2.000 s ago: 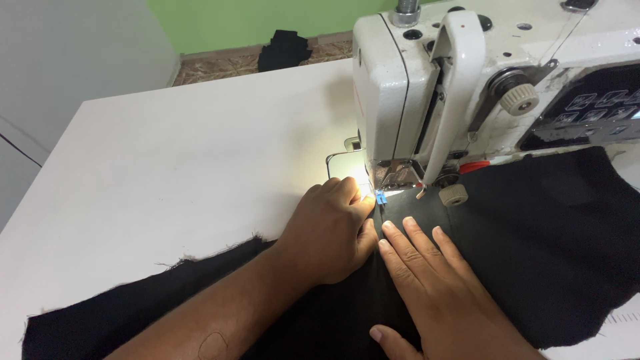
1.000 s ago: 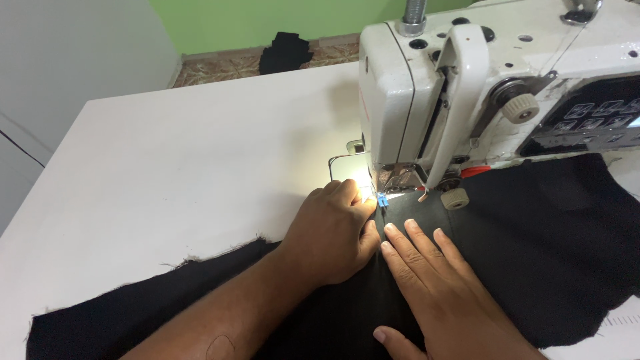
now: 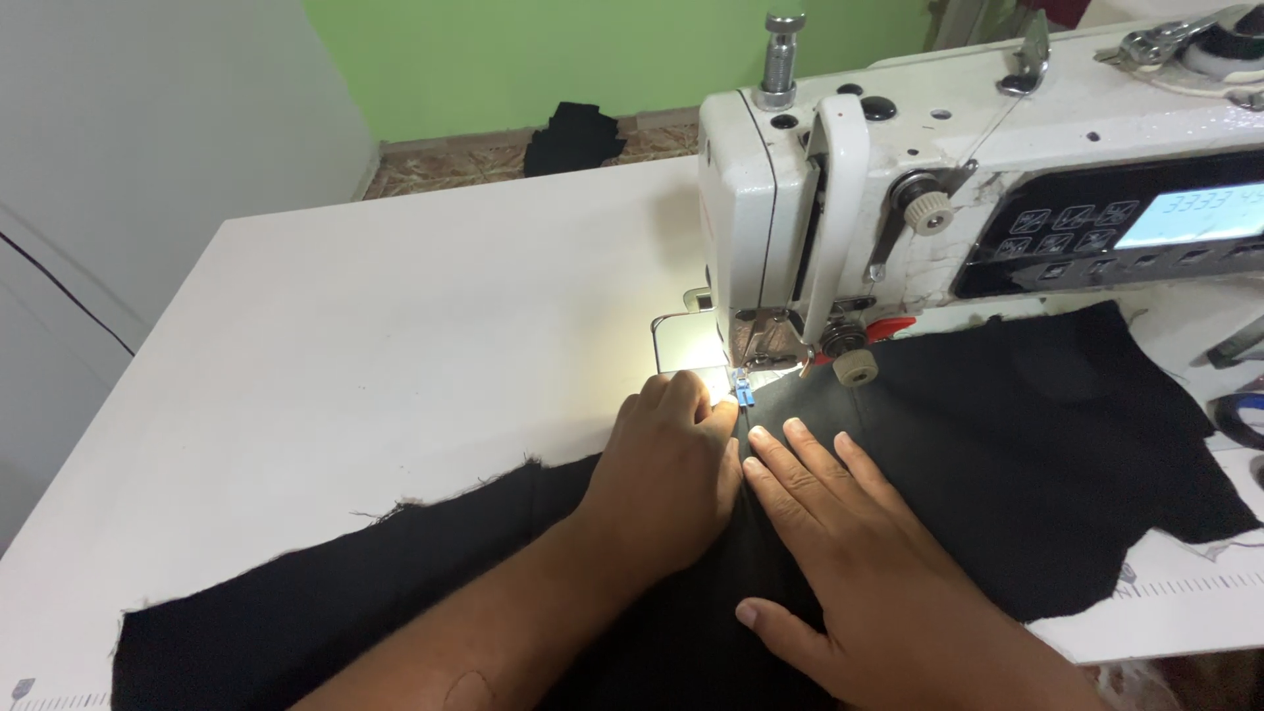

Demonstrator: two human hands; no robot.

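Observation:
Black fabric (image 3: 987, 434) with frayed edges lies across the white table and under the needle area of a white industrial sewing machine (image 3: 736, 197). My left hand (image 3: 671, 474) is curled just left of the blue presser foot (image 3: 744, 388), its thumb and fingers pinching the fabric beside the seam line. Flat on the fabric, fingers spread, my right hand (image 3: 839, 533) rests just right of the seam, in front of the foot. The machine's lamp lights the metal plate (image 3: 686, 341) behind my left hand. The needle tip cannot be made out.
The white table (image 3: 395, 336) extends to the left, with ruler marks along its front edge. A lit display (image 3: 1195, 215) sits on the machine arm. Dark cloth (image 3: 573, 138) lies on the floor behind the table. A round blue-rimmed object (image 3: 1239, 415) is at the right edge.
The view has shifted slightly. Both hands keep about the same place beside the presser foot, and no other change is plain.

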